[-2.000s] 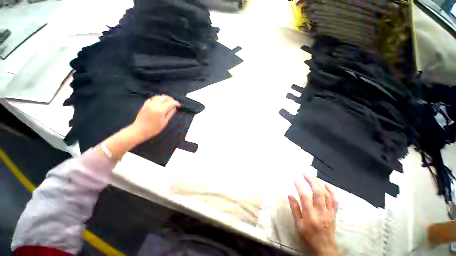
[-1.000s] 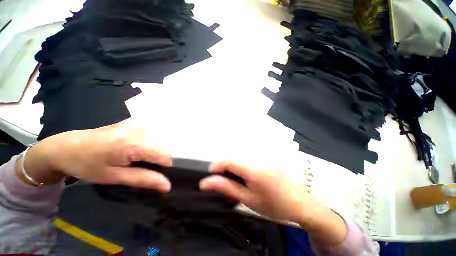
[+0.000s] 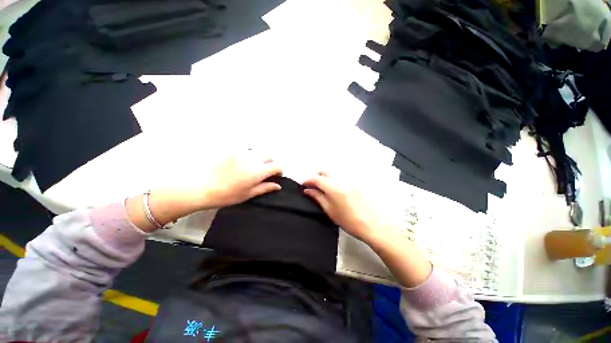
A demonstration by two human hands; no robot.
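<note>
A flat black panel (image 3: 275,228) lies at the table's front edge, its lower part hanging against the dark apron. My left hand (image 3: 244,182) pinches its top edge from the left. My right hand (image 3: 338,201) holds the same edge from the right, fingertips on it. The strip between the two hands looks folded or raised. The fingers hide the ends of that edge.
A fanned black pile (image 3: 74,127) lies left and another (image 3: 442,134) right on the white table (image 3: 268,87). Black strips (image 3: 559,147) tangle beyond the right pile. An amber bottle (image 3: 568,245) lies far right. Glue marks (image 3: 486,251) dot the front right. A blue crate (image 3: 392,311) is below the edge.
Two seconds ago my left hand was on the left pile and my right hand rested on the table. Now both hold the panel, which has moved from in front of my body up onto the table edge.
</note>
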